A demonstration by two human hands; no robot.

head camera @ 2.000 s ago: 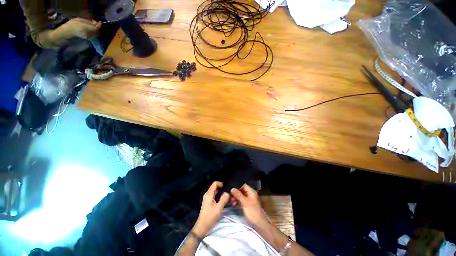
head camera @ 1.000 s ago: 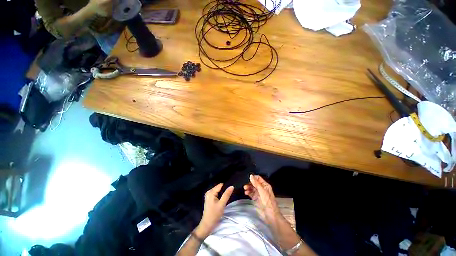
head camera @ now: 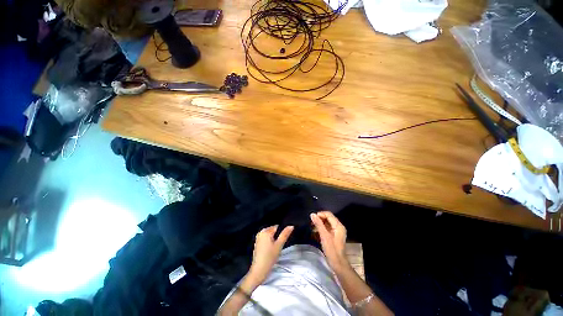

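Observation:
A black garment (head camera: 204,231) lies over my lap and down to the left, with a small white label (head camera: 177,274). My left hand (head camera: 269,247) is above my lap at its near edge, thumb and fingers bent toward the cloth. My right hand (head camera: 331,236) is to its right, thumb and fingertips close together and raised. The two hands are apart. Dark cloth lies behind the fingers, so I cannot tell whether either hand pinches cloth or a thin cord.
The wooden table (head camera: 278,142) edge runs just beyond my hands. On it are a cord coil (head camera: 290,43), shears (head camera: 179,86), small black pieces (head camera: 234,84), a spool (head camera: 176,43), black-handled scissors (head camera: 484,115), a clear bag (head camera: 518,58). A person leans in at upper left.
My hands have moved farther apart, my right hand going right and up. The person at upper left has leaned in, and a head now shows where arms were.

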